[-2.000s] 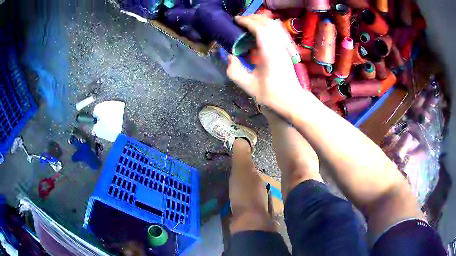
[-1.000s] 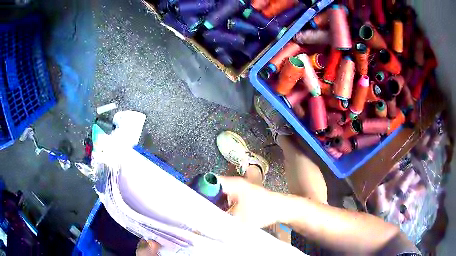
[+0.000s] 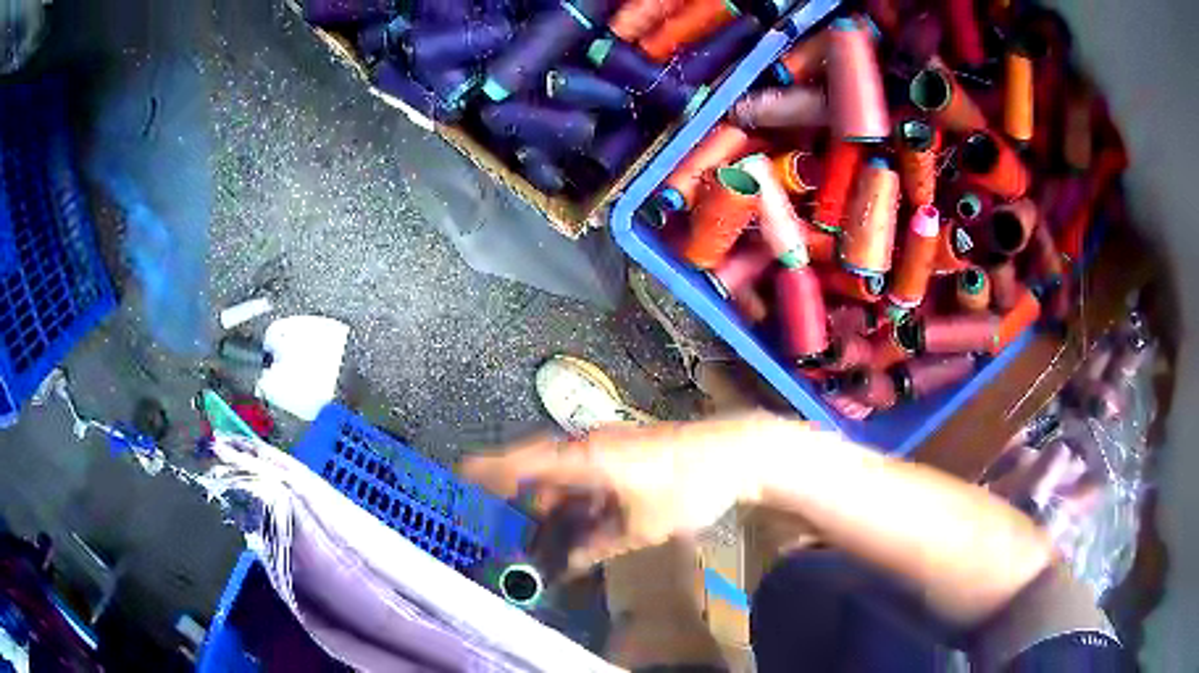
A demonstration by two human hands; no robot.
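My right hand (image 3: 611, 497) reaches in from the lower right, blurred, with fingers extended to the left. A dark thread cone with a pale round end (image 3: 521, 584) lies just below the hand, beside the paper pad; whether my fingers grip it is unclear. The thick pad of white and pinkish sheets (image 3: 375, 592) slants across the bottom, its top pages curled over. My left hand is not visible.
A shallow blue crate (image 3: 736, 322) of orange, red and pink cones stands at upper right, beside a carton (image 3: 506, 191) of purple cones. Blue slatted crates (image 3: 395, 480) stand below the pad and at far left (image 3: 53, 250). A white object (image 3: 305, 368) lies on the floor.
My right hand first moved from the cone containers down to the pad with a dark cone. Since then its fingers have extended left, and the cone's end shows lower down.
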